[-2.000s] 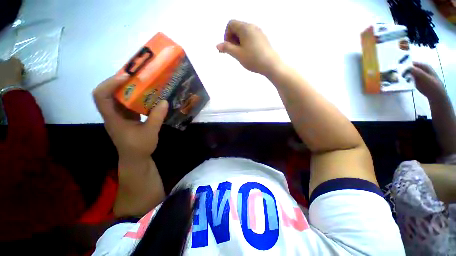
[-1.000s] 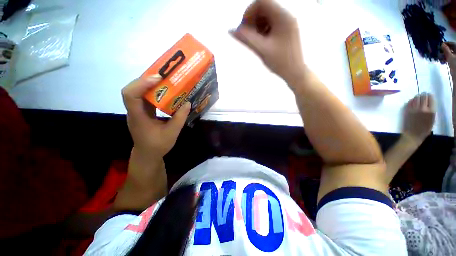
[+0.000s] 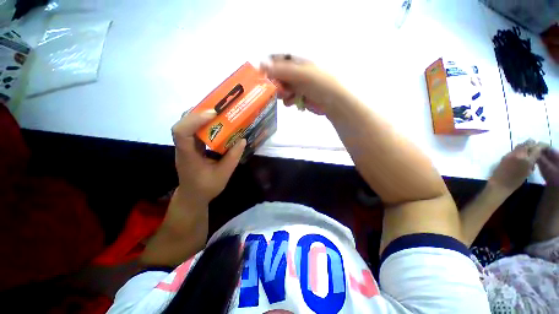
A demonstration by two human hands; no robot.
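Note:
An orange carton (image 3: 245, 104) with dark printed sides and a black hang-tab shape on its orange end is held tilted above the table's front edge. My left hand (image 3: 205, 150) grips it from the lower left, thumb on the near side and fingers on the end panel. My right hand (image 3: 300, 83) is at the carton's upper right corner, fingers curled and touching or very close to it. A small dark spot shows at the right fingers. Whether the right hand pinches something is too blurred to tell.
A second orange and white carton (image 3: 456, 98) stands at the right. Tangled black strips (image 3: 521, 61) lie at the far right. A neighbour's hands (image 3: 521, 162) are at the right table edge. Clear plastic bags (image 3: 70, 58) and a white printed box (image 3: 9, 64) lie at the left.
My right hand has come down from beyond the carton to its upper right corner. My left hand and the carton show slightly further right. The neighbour's hands have come together at the table edge.

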